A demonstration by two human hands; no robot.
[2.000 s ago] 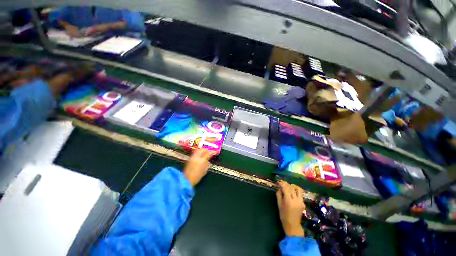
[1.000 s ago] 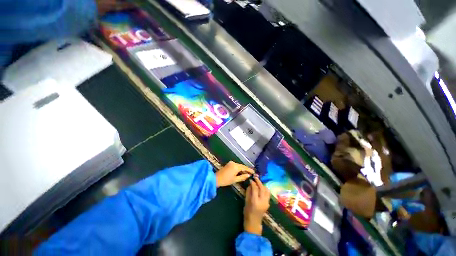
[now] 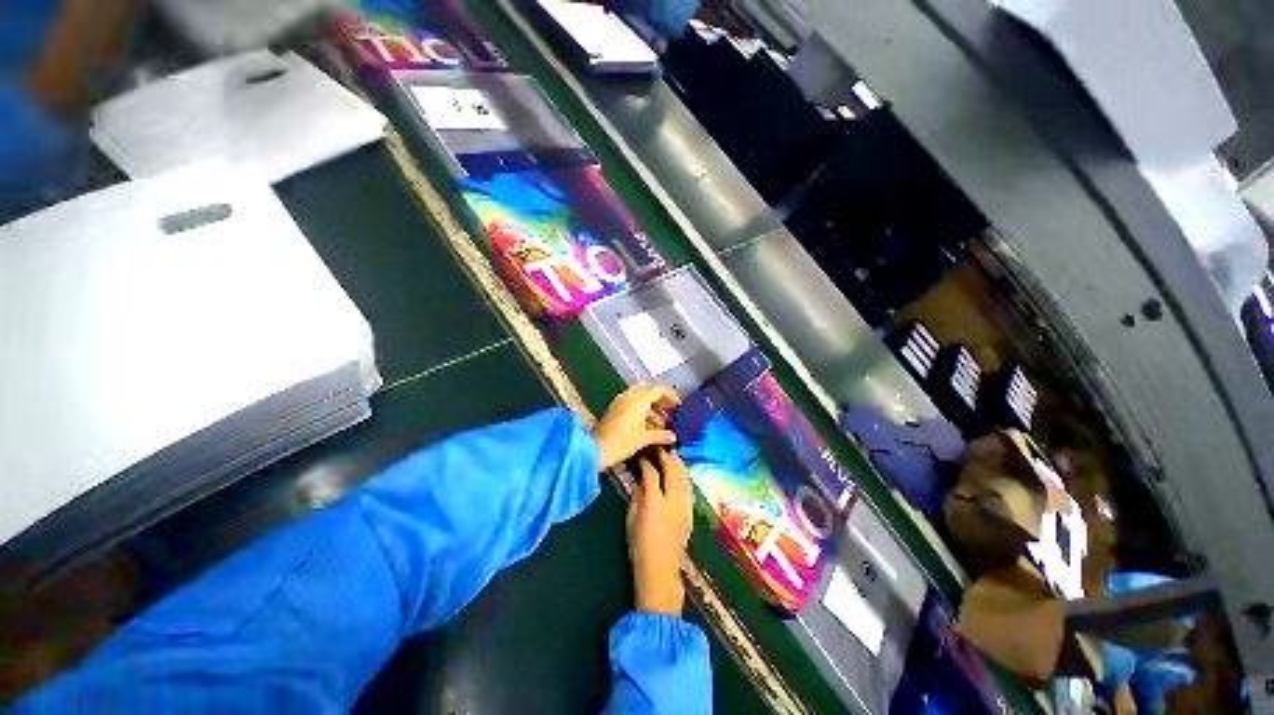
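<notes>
My left hand (image 3: 637, 426) and my right hand (image 3: 661, 517) meet at the near edge of the belt. A small dark item (image 3: 654, 453) shows between their fingertips, mostly hidden by the fingers. My left fingers are by the near corner of an open grey box base (image 3: 699, 335). The base has a white card (image 3: 647, 340) in it and a dark compartment strip (image 3: 727, 388) at its lower-right end. A printed T10 lid (image 3: 755, 510) lies to the right, just beyond my right hand.
The green belt (image 3: 580, 366) carries more bases and lids in a row. A worn rail (image 3: 538, 349) borders it. A thick white sheet stack (image 3: 154, 335) stands on the bench at left. Beyond the belt are a torn brown carton (image 3: 999, 503) and black trays (image 3: 964, 374). Another person's blurred arm shows upper left.
My hands were apart on the rail two seconds ago, then came together around a small dark item. They are now closer to the open base's compartment end. The camera view has tilted.
</notes>
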